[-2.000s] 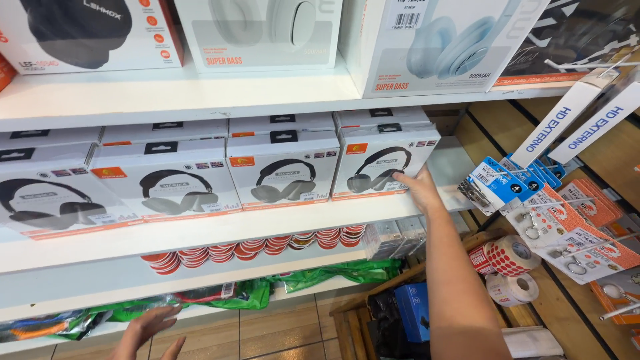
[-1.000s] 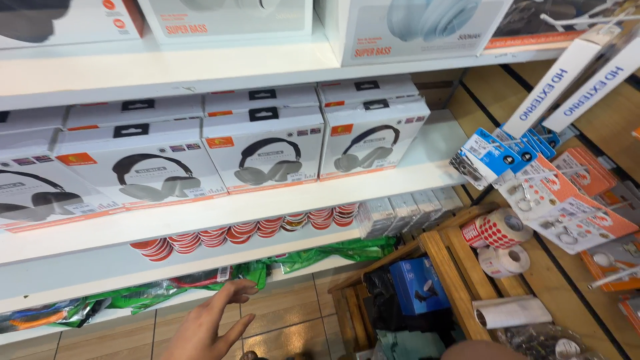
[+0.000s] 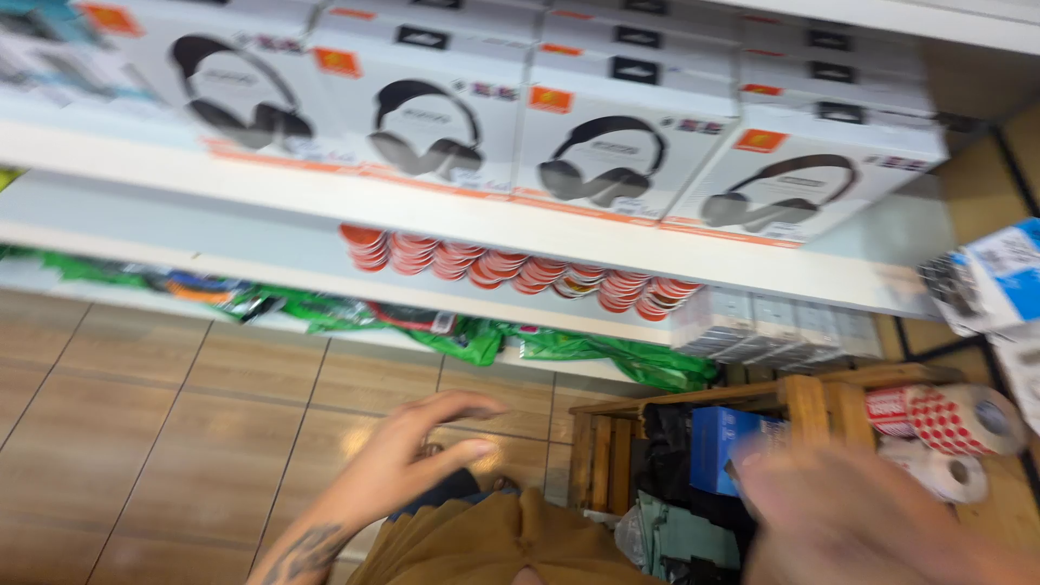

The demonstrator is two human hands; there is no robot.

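Note:
My left hand [image 3: 414, 455] hangs over the tiled floor with its fingers apart and nothing between them. My right hand [image 3: 829, 496] is a blur in front of a wooden crate at the lower right; its fingers cannot be made out. Above both hands, boxed headphones [image 3: 621, 146] stand side by side in several columns on a white shelf [image 3: 455, 207]. The rightmost headphone box [image 3: 804, 171] sits slightly angled near the shelf's right end. Neither hand touches the boxes.
Lower shelves hold stacks of red-and-white round items [image 3: 496, 264], small pale boxes [image 3: 756, 325] and green plastic packages [image 3: 463, 337]. A wooden crate [image 3: 804, 406] contains a blue box [image 3: 715, 447] and dark bags. Label rolls [image 3: 951, 418] lie at right, below hanging blue-and-white packages [image 3: 1003, 272].
My right hand, on the rightmost headphone box two seconds ago, is now away from it, over the crate. The rightmost box stands differently angled. The view has shifted down and left.

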